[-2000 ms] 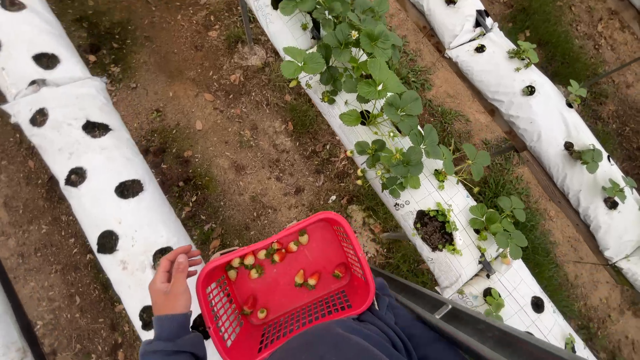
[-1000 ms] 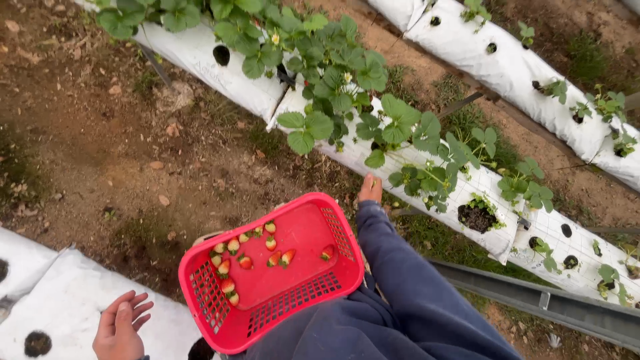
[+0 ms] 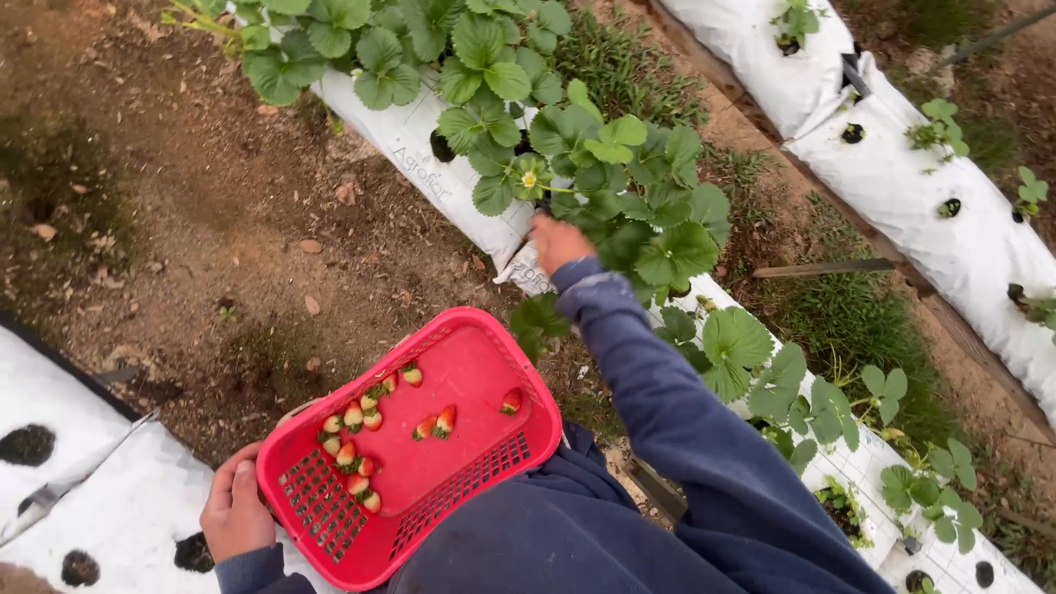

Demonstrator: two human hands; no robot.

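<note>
My left hand is at the left end of a red plastic basket, its fingers against the rim. In the basket lie several strawberries, part red and part pale, most of them toward the left end. My right hand reaches to the strawberry plants on a white grow bag, just below a white strawberry flower. Its fingertips are at the leaves near the join between two bags, blurred and partly hidden, so a hold on anything cannot be made out.
Another white grow bag with small plants runs along the upper right. At the lower left is a white bag with dark planting holes. Brown soil with dry leaves lies between the rows. A wooden bar crosses the gap at right.
My right arm has stretched out to the plants by the join of the bags. My left hand, apart from the basket earlier, is now against its rim. The view has shifted.
</note>
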